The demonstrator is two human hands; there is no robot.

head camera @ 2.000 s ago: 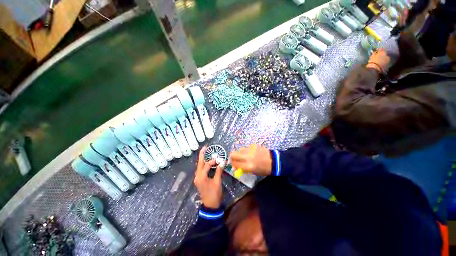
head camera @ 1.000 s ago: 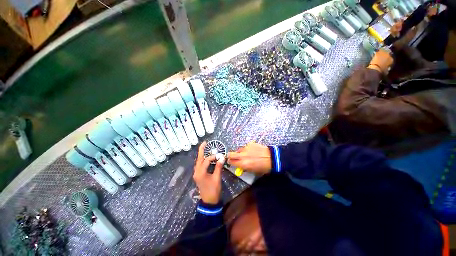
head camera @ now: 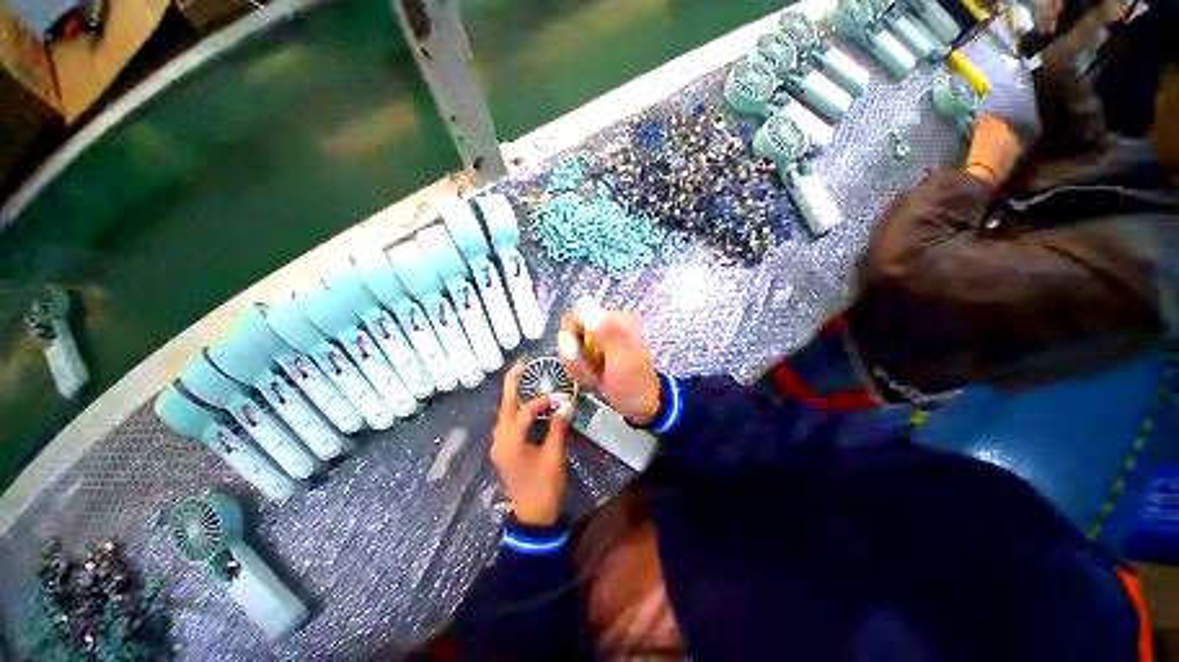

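Note:
A part-built fan lies in front of me, its round dark-spoked grille head [head camera: 546, 378] turned up and its whitish handle [head camera: 617, 437] pointing to the lower right. My left hand [head camera: 530, 446] holds the head by its rim, with the thumb at the lower edge and a finger on the left side. Its fingertips look white. My right hand [head camera: 616, 360] is raised just right of the head, closed around a yellow hand tool [head camera: 591, 347], of which only a small part shows. The tool's tip is hidden.
Several fan bodies [head camera: 343, 375] stand side by side along the belt edge. Turquoise parts [head camera: 588, 230] and dark mixed parts [head camera: 705, 181] lie in heaps ahead. Another fan [head camera: 239, 564] lies at the lower left. A metal upright [head camera: 446, 84] stands beyond. A person's sleeve [head camera: 957, 278] is at the right.
My right hand has lifted from beside the handle, up and slightly left, with its fingers now pointing away from me. My left hand keeps its hold on the fan head.

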